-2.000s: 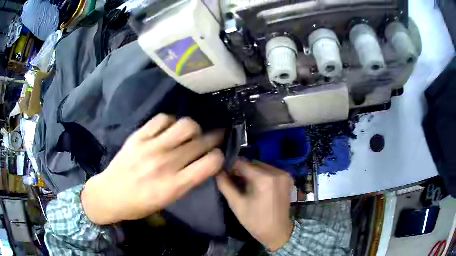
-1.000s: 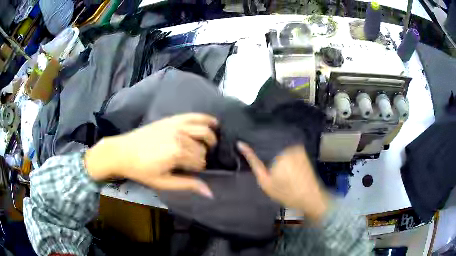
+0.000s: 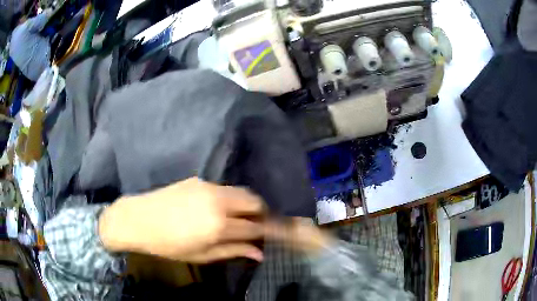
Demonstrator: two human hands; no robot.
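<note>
The grey garment [image 3: 171, 123] is bunched in front of me, left of the overlock machine [image 3: 359, 76]. A darker, near-black piece [image 3: 271, 156] lies along its right side, below the machine's left end. My left hand [image 3: 188, 220] is at the garment's lower edge with its fingers pointing right; the fingertips are partly blurred. My right hand [image 3: 297, 234] is blurred and meets the left fingertips at the lower edge of the dark piece. What the fingers grip is hidden. The needle area is covered by cloth.
A blue scrap tray [image 3: 332, 167] with dark lint sits below the machine head. Dark cut pieces [image 3: 503, 111] lie at the table's right end. The drawer at lower right holds a black rectangle [image 3: 480, 241] and red-handled scissors [image 3: 511, 275]. More grey cloth [image 3: 73, 111] is heaped left.
The view swung left and back to the machine. The garment was at the needle, then was spread under both hands away from it, and now is bunched, with the hands together at its lower edge.
</note>
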